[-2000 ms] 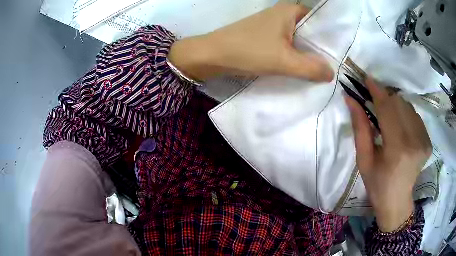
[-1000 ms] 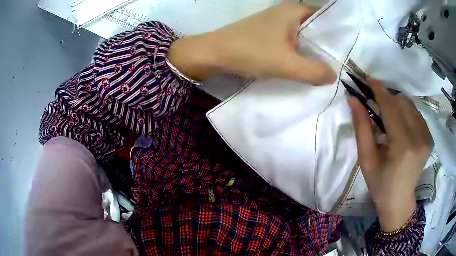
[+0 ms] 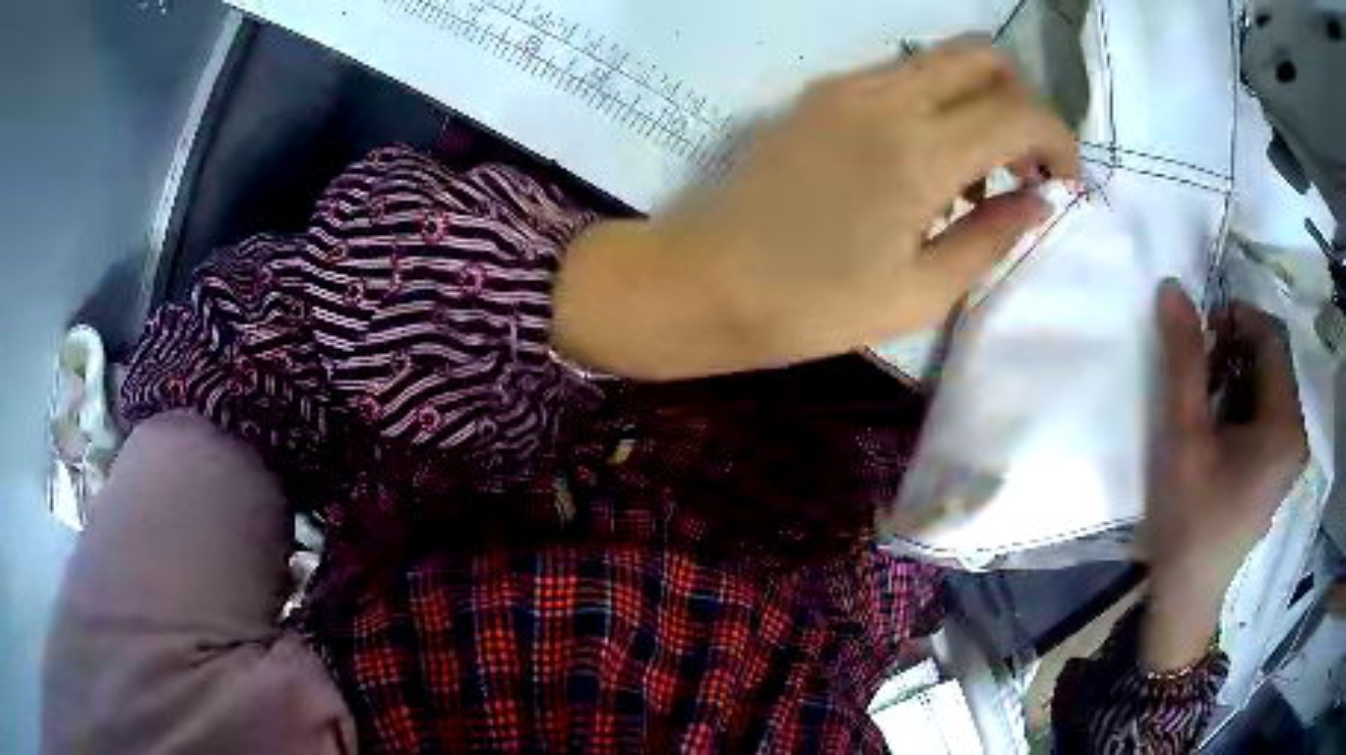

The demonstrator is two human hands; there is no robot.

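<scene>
The white garment piece (image 3: pixel 1055 354) with dark stitched lines hangs between my hands at the right, its lower end over the table edge. My left hand (image 3: pixel 871 207) pinches its upper edge near a stitched corner, fingers curled over the cloth. My right hand (image 3: pixel 1233 428) is at the garment's right side, thumb raised along the cloth. A dark shape shows between the thumb and fingers of my right hand; blur hides whether it is the snips. I cannot tell how firmly the right hand holds the cloth.
The machine table (image 3: pixel 650 111) with printed ruler marks lies at the top. The grey sewing machine head (image 3: pixel 1299 74) is at the upper right. The checked apron (image 3: pixel 591 634) is below. White cloth (image 3: pixel 77 421) lies at the far left, with more at the lower right.
The garment has shifted right and been turned, and the brown-edged strip is out of sight. My left hand has moved right and down to its edge. The snip blades no longer show clearly.
</scene>
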